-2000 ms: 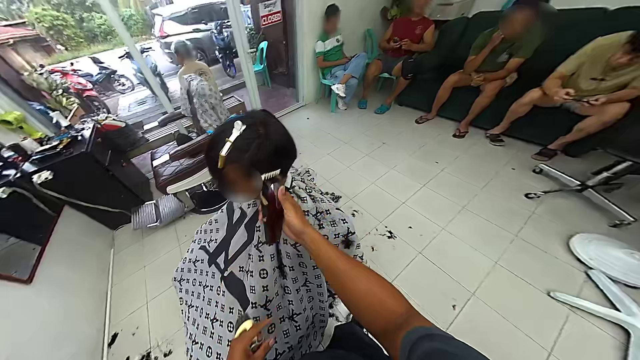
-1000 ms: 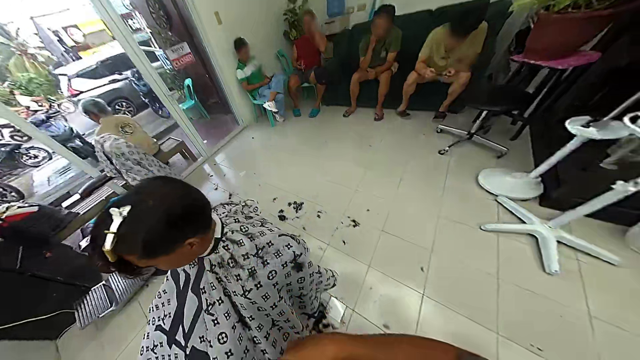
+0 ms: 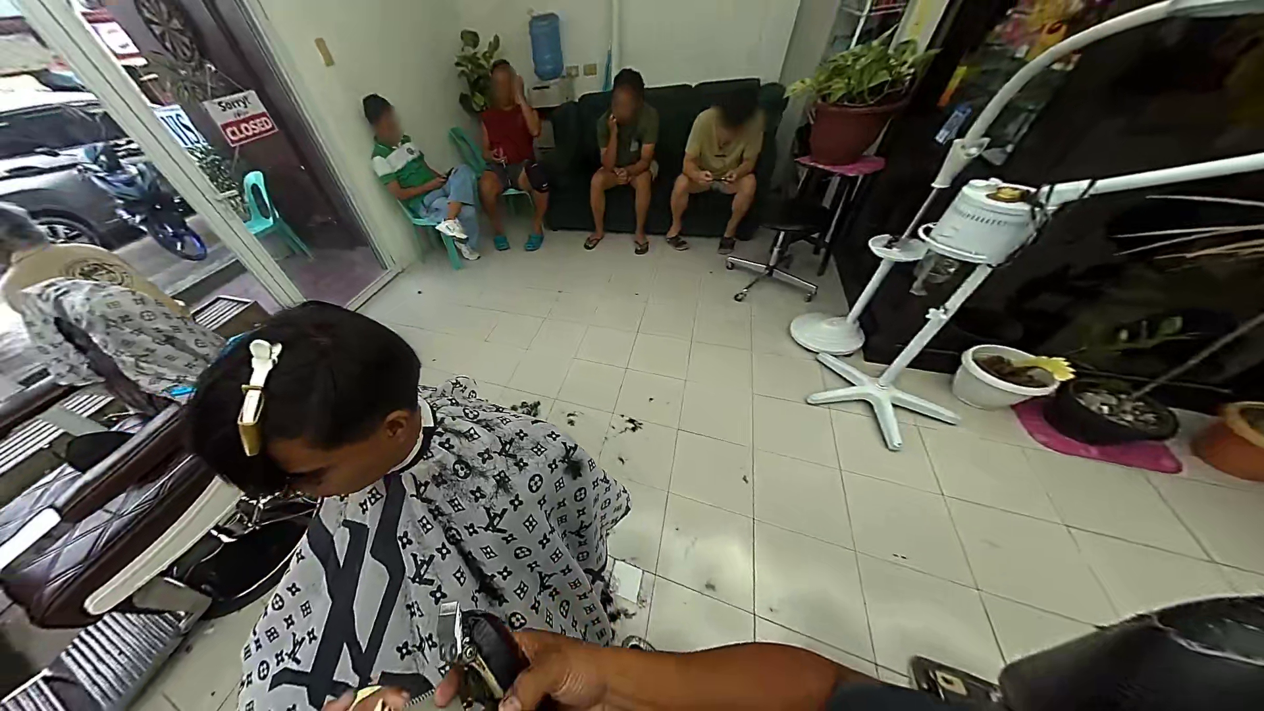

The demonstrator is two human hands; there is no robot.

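Observation:
A person with dark hair (image 3: 346,375) sits with head bowed at the lower left, a hair sectioning clip (image 3: 257,395) in the hair. A white barber's cape (image 3: 523,474) with a black pattern covers the body, with cut hair on it. My right hand (image 3: 538,671) holds a hair clipper (image 3: 484,652) low in front of the cape, its metal end upward. Close by at the bottom edge, my left hand (image 3: 380,699) holds a yellowish thing, perhaps a brush or comb, mostly cut off by the frame.
Several people sit along the back wall, some on a dark sofa (image 3: 671,197). Cut hair (image 3: 627,425) lies on the tiled floor. A salon chair (image 3: 128,494) stands left. White wheeled-type stands (image 3: 884,395), a stool (image 3: 775,267) and potted plants (image 3: 1007,375) are at the right.
My right hand with the clipper has moved down from beside the person's head to in front of the cape, near my left hand. The view has turned right.

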